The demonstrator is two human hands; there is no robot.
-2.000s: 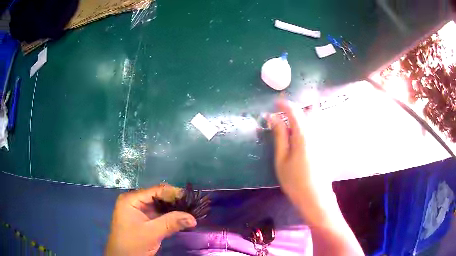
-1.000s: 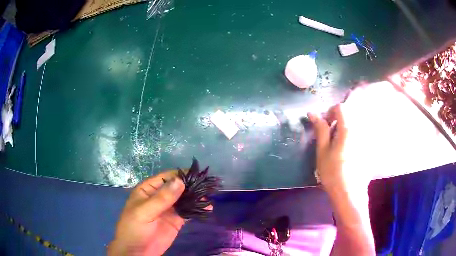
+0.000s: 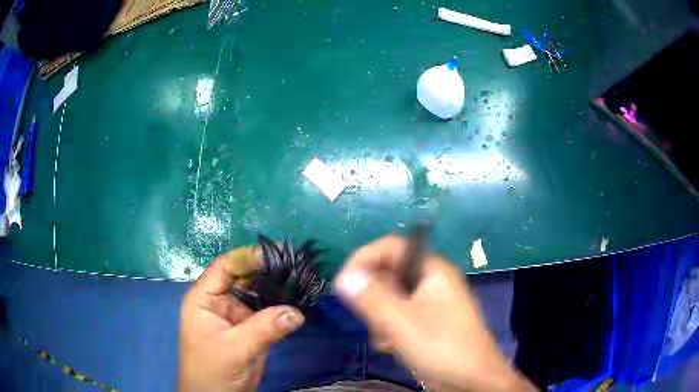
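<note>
My left hand [image 3: 234,325] holds a black spiky hair piece [image 3: 285,277] just over the bench's front edge, spikes pointing up and right. My right hand [image 3: 414,306] is to the right of it, motion-blurred, with a dark slim thing [image 3: 415,256] between its fingers; whether this is a hair strand or a tool cannot be told. The two hands are close but apart. A white glue bottle [image 3: 441,92] with a blue tip rests on the green bench [image 3: 268,99]. A small white rectangle [image 3: 325,179] lies nearer me.
A white stick [image 3: 474,21], a white block [image 3: 520,56] and blue bits [image 3: 546,47] lie at the back right. A dark box [image 3: 659,107] is at the right edge. Black cloth [image 3: 65,27] on cardboard [image 3: 146,14] is at the far left. A blue crate [image 3: 644,306] is below right.
My right hand has moved left from the bright right side toward the hair piece, now with a dark thing in its fingers. The strong glare at the right is gone and the box looks dark.
</note>
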